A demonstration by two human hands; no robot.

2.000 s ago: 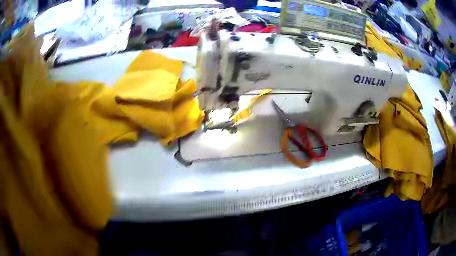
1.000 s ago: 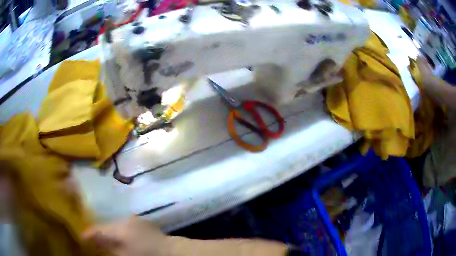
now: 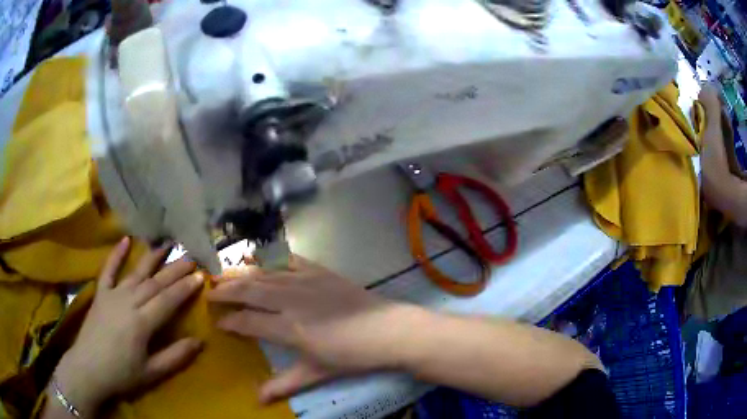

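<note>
Mustard-yellow fabric (image 3: pixel 209 372) lies under both my hands at the needle area of the white sewing machine (image 3: pixel 459 90). My left hand (image 3: pixel 135 327) rests on the fabric with fingers spread, just left of the needle. My right hand (image 3: pixel 303 315) lies on the fabric's right side, fingertips close to the left hand's, pressing it down. The presser foot and needle are mostly hidden by the machine head and my fingers. More yellow fabric (image 3: pixel 49 164) lies folded on the table at the left, behind my left hand.
Scissors with orange and red handles (image 3: pixel 463 233) lie under the arm, right of my right hand. A yellow bundle (image 3: pixel 651 188) hangs over the right table end. A blue crate (image 3: pixel 639 327) stands below. Another person's arm (image 3: pixel 721 164) shows at the far right.
The view has moved closer to the machine head. Both hands have come onto the fabric at the needle; one second ago a hand was low at the left, by the draped fabric.
</note>
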